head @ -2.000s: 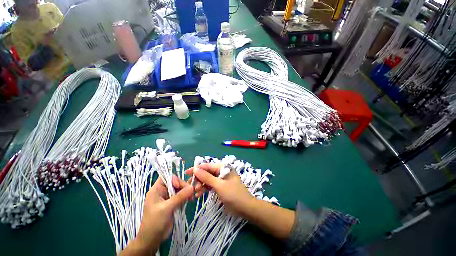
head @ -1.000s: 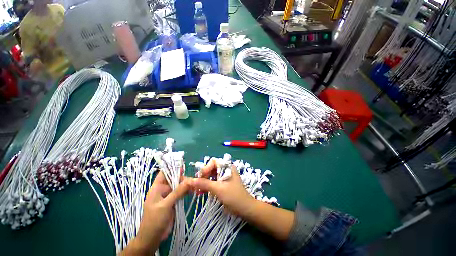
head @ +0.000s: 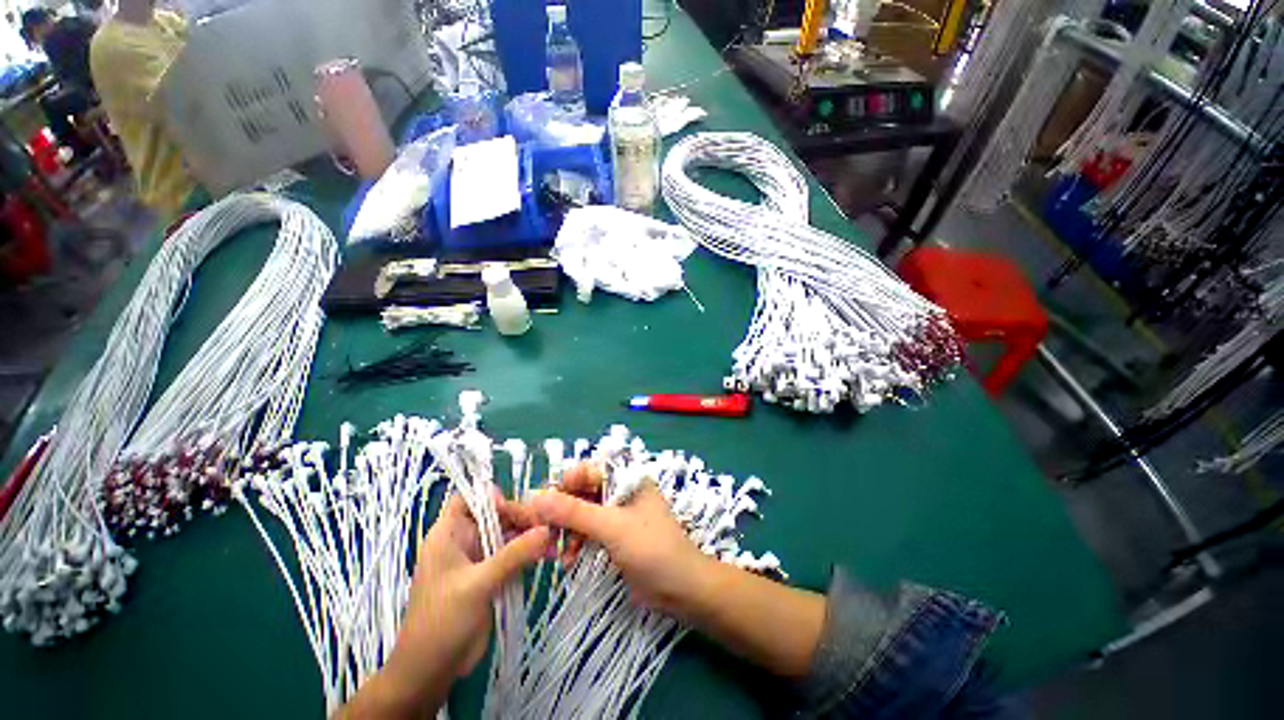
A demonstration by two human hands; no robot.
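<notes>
My left hand (head: 458, 591) is closed around an upright bunch of white cables (head: 475, 471), whose small white connector ends stick up above the fingers. My right hand (head: 641, 542) lies on the right fan of cables (head: 592, 661), its thumb and fingertips meeting my left fingers between the two groups. It holds cable ends near their white connectors; the exact lead pinched is hidden by the fingers. Another fan of white cables (head: 359, 549) lies to the left of my left hand. A slim red tool (head: 690, 405) lies beyond my right hand.
Looped cable bundles lie left (head: 211, 281) and right (head: 789, 253). Behind are black cable ties (head: 408, 367), a small bottle (head: 506, 301), a black tray (head: 352, 286), a white crumpled bag (head: 620, 253), blue bins (head: 528, 232) and a pink cup (head: 355, 120). A red stool (head: 979, 303) and a person (head: 134, 106) show beyond.
My right fingers have shifted slightly at the cable ends, and my left hand's bunch has moved a little. The person at the back left has moved and now stands more upright.
</notes>
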